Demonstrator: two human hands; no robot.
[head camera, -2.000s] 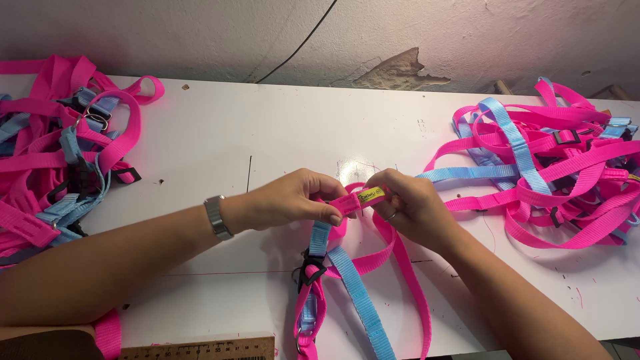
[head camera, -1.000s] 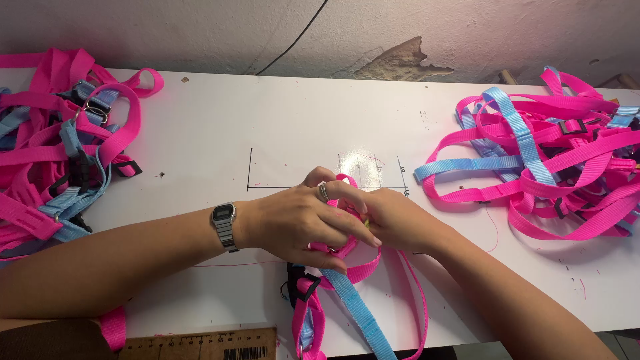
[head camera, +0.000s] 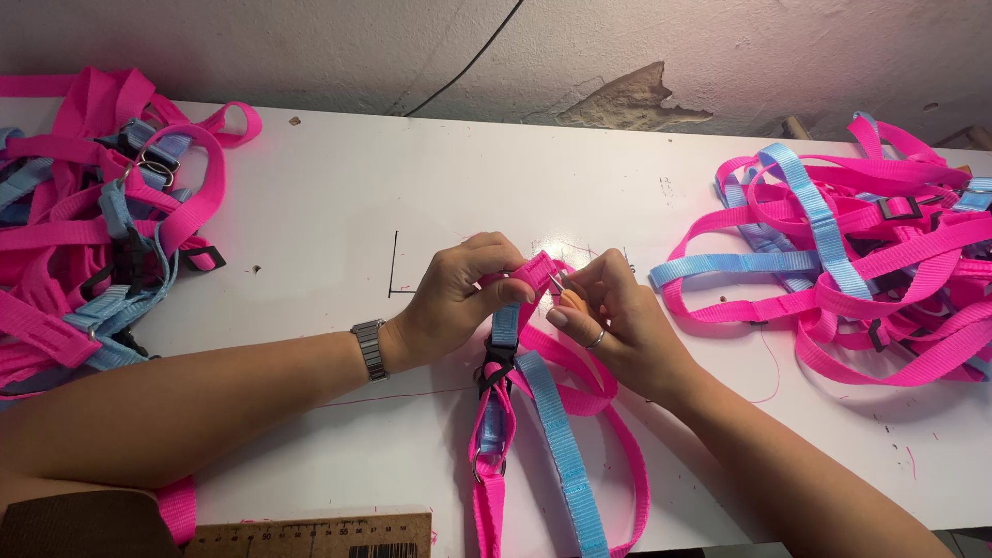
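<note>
My left hand (head camera: pixel 473 298) pinches a stitched fold of pink webbing (head camera: pixel 536 273) between thumb and fingers at the middle of the view. In my right hand (head camera: pixel 620 325) is a small orange-handled cutting tool (head camera: pixel 572 301), its pointed metal tip touching or very near the edge of that fold; whether it is a pair of thread snips I cannot tell. From the fold hangs a pink and light blue webbing harness, with a black plastic buckle (head camera: pixel 501 353), a metal ring (head camera: pixel 478 465) and a light blue strap (head camera: pixel 564 453) lying towards the near edge.
Tangled pink and blue webbing (head camera: pixel 85 232) with buckles and rings lies at the left. Another such heap (head camera: pixel 837 256) lies at the right. A wooden ruler (head camera: pixel 310 535) rests at the near edge of the white table (head camera: pixel 325 194). A wall stands behind.
My hands, overlapping around the webbing one second ago, have drawn apart. The stitched fold and the orange-handled tool now show between them. The yellow-marked item of two seconds ago is no longer seen.
</note>
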